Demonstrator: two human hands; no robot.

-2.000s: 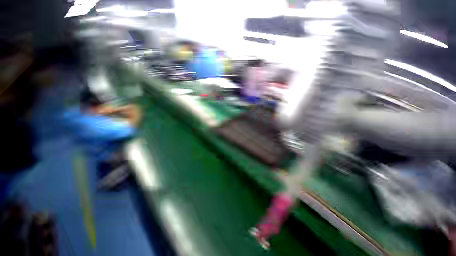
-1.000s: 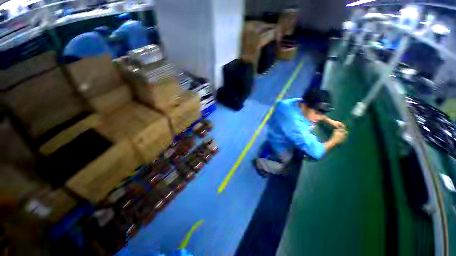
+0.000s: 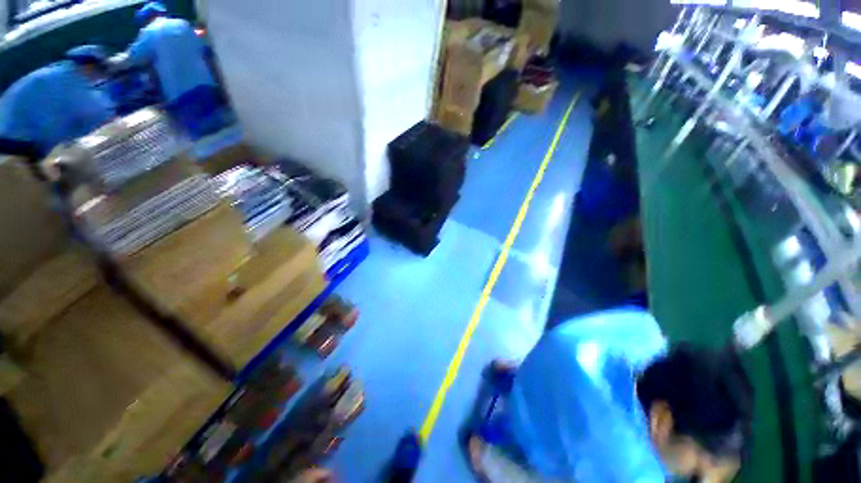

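Observation:
Neither of my hands can be made out in the head view. A thick dark stack, probably black trays [image 3: 427, 174], stands on the blue floor beside a white pillar. Brown cartons [image 3: 160, 292] are piled at the left, with pale layered sheets or trays [image 3: 156, 203] on top. More dark and pale layered items [image 3: 307, 212] sit at the pile's far corner. The long green bench [image 3: 694, 217] runs away at the right.
A seated person in blue [image 3: 585, 396] leans at the bench, close at the bottom. Two people in blue [image 3: 175, 61] are at the far left. A yellow line [image 3: 496, 269] crosses the floor. Reddish-brown cluttered items [image 3: 269, 406] lie beside the cartons. More cartons [image 3: 467, 75] stand beyond the pillar.
The view has swung from the bench to the aisle and moved forward along it. The seated person now appears nearer and lower, and the dark stack looks larger.

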